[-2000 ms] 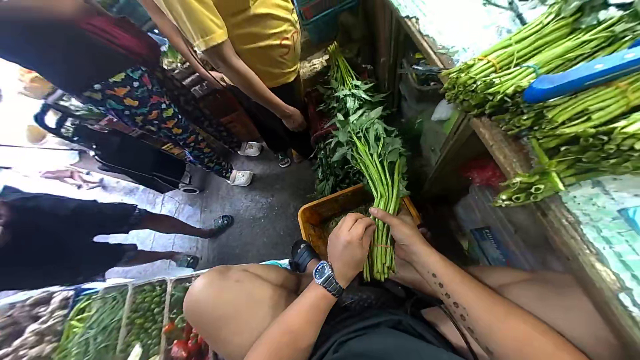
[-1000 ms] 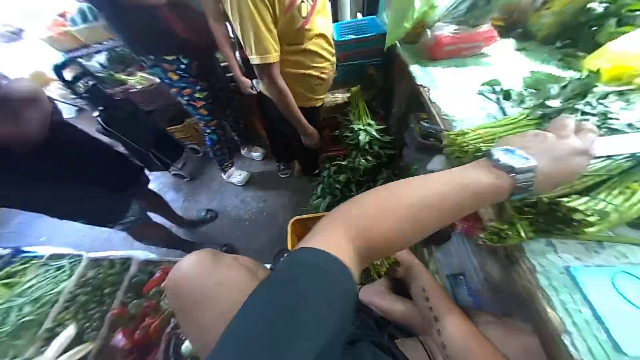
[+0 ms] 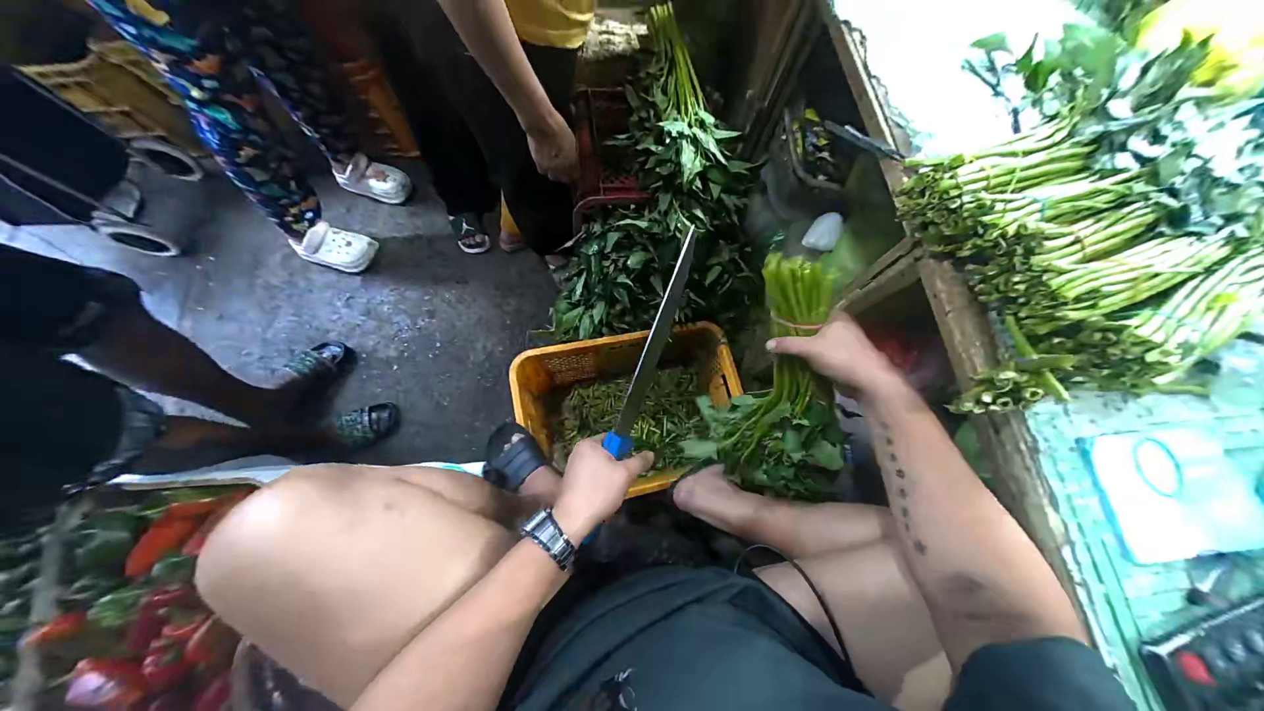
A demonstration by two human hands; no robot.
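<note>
My left hand [image 3: 595,481], with a metal watch on its wrist, grips the blue handle of a long knife [image 3: 656,341]. The steel blade points up and forward over a yellow plastic crate [image 3: 533,380] with cut green stem pieces [image 3: 592,407] in it. Right of the crate, my right hand [image 3: 839,357] holds a bundle of leafy greens [image 3: 796,296] around its stems. The stem ends face up and the leaves [image 3: 780,444] hang down beside the crate. A band circles the stems just above my fingers. The blade and the bundle are apart.
More leafy bundles [image 3: 681,163] lie on a red crate [image 3: 602,188] ahead. At right, a table [image 3: 1052,494] with a wooden edge bears stacked greens [image 3: 1086,237]. Red and green peppers [image 3: 158,612] are at lower left. Several people stand ahead and at left, near my legs.
The knife, on the greens on the table two seconds ago, is now in my left hand over the crate. The bundle has turned over: its stem ends pointed down before and point up now.
</note>
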